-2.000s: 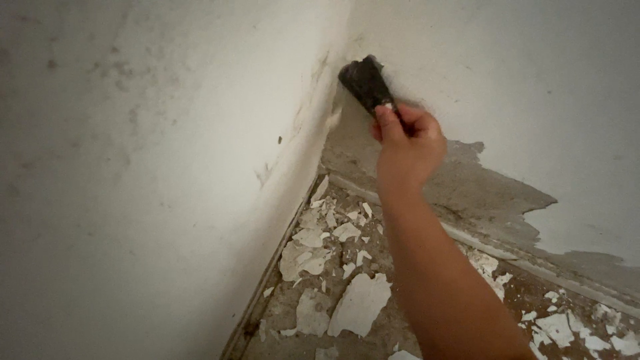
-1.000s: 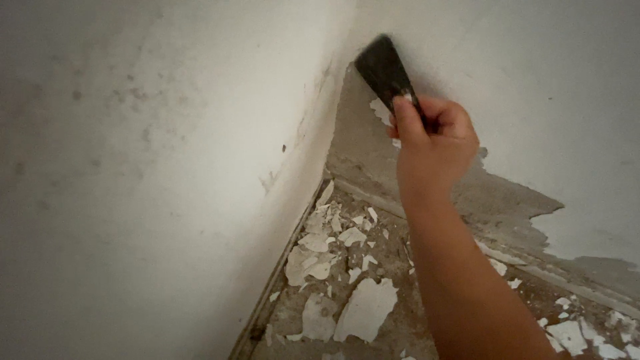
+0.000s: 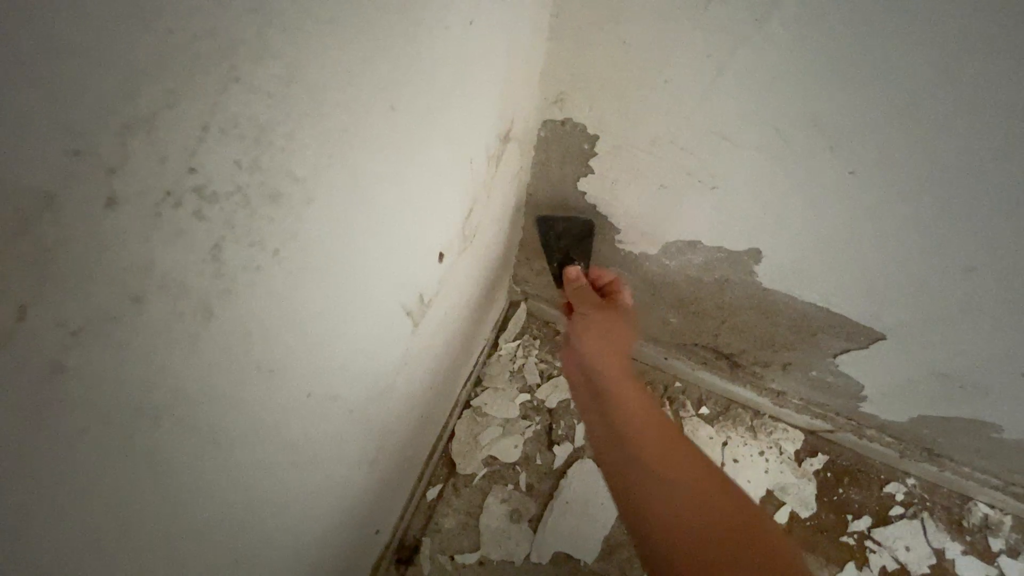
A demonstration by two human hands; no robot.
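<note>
My right hand (image 3: 598, 308) grips a dark scraper (image 3: 566, 240) near its lower end, thumb on the front, with the wide blade edge pointing up. The scraper is in front of a bare grey patch (image 3: 688, 292) on the right-hand wall, close to the corner. White paint (image 3: 800, 160) with a ragged edge borders this patch above and to the right. Whether the blade touches the wall cannot be told. My left hand is out of view.
The left wall (image 3: 264, 280) is white with dark spots. Broken paint flakes (image 3: 576, 512) lie on the dirty floor. A narrow ledge (image 3: 720, 384) runs along the foot of the right wall.
My right hand has moved down along the corner with the scraper. Bare grey wall now shows higher up the corner, where paint was in the earlier frames.
</note>
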